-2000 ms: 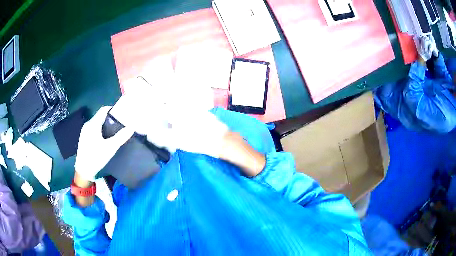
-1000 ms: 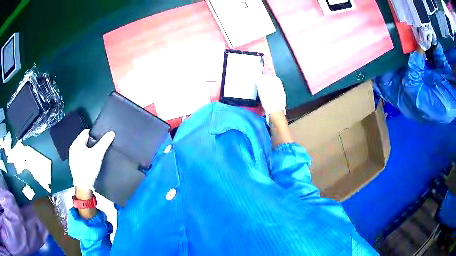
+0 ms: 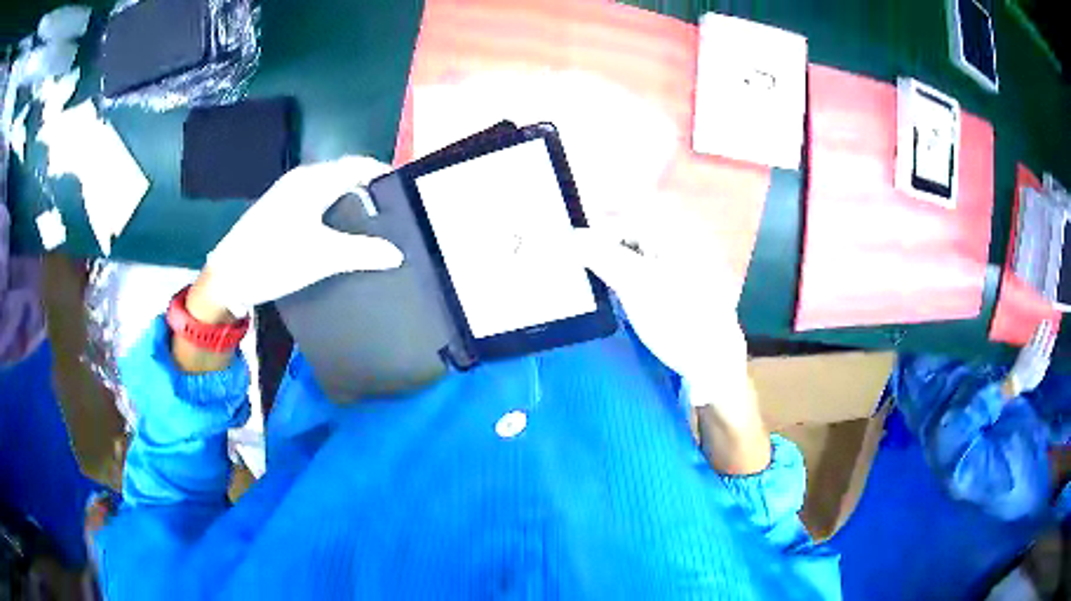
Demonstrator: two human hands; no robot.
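Observation:
My left hand (image 3: pixel 300 235), in a white glove, grips the open dark grey flip cover (image 3: pixel 370 317) by its upper left part. The black-framed tablet (image 3: pixel 511 241), with a pale screen, lies at the cover's right half, over my lap at the bench edge. Part of the cover's dark edge shows behind the tablet's top. My right hand (image 3: pixel 669 294), also gloved in white, holds the tablet by its right edge. Glare washes out the right glove's fingers.
A red mat (image 3: pixel 728 223) lies beyond, with a white box (image 3: pixel 749 92) on it. A second mat (image 3: pixel 857 270) bears a boxed device (image 3: pixel 930 141). Dark covers (image 3: pixel 238 149) and white scraps (image 3: pixel 103 176) lie left. An open carton (image 3: pixel 822 393) is below right. Another worker's sleeve (image 3: pixel 981 446) shows right.
The tablet has moved from the mat to the flip cover, held in my right hand. My left hand and the cover have moved up and right in the picture. The whole view has turned.

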